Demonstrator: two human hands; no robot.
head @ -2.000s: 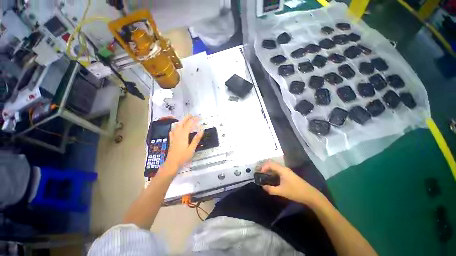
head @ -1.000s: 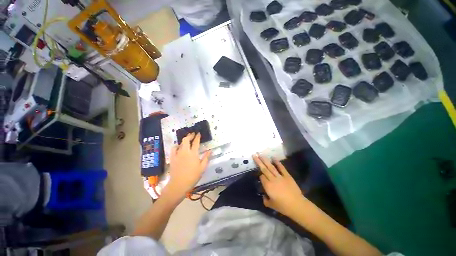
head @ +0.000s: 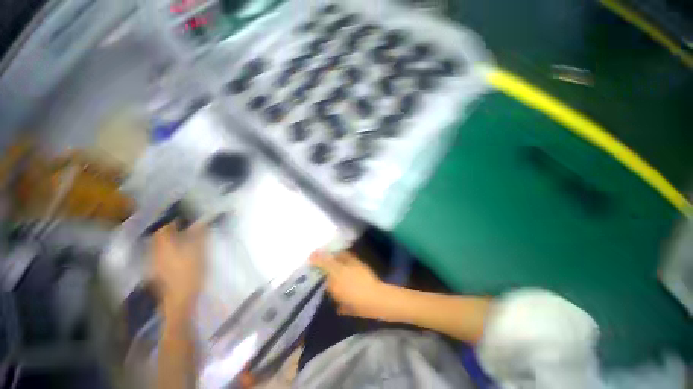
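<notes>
The whole view is blurred by motion. My left hand (head: pixel 176 254) lies at the left part of the white machine worktable (head: pixel 262 220), its fingertips against a dark shape (head: pixel 161 219), likely the black fixture; whether the fingers grip it cannot be told. My right hand (head: pixel 346 281) rests at the worktable's front right corner, near the round buttons (head: pixel 291 290). Whether something is under its palm is hidden. A loose black block (head: pixel 227 167) lies on the worktable beyond my left hand.
A white lined tray (head: pixel 395 178) with rows of black housings stands beyond the worktable, on a green bench (head: pixel 486 205) with a yellow line (head: pixel 585 125). The amber dispensing head (head: pixel 91 190) is at the far left. Red digital readouts (head: pixel 190 19) show at the top.
The view has swung to the right and blurred, so the worktable and tray appear further left. My left hand stays by the dark fixture, my right hand by the front corner.
</notes>
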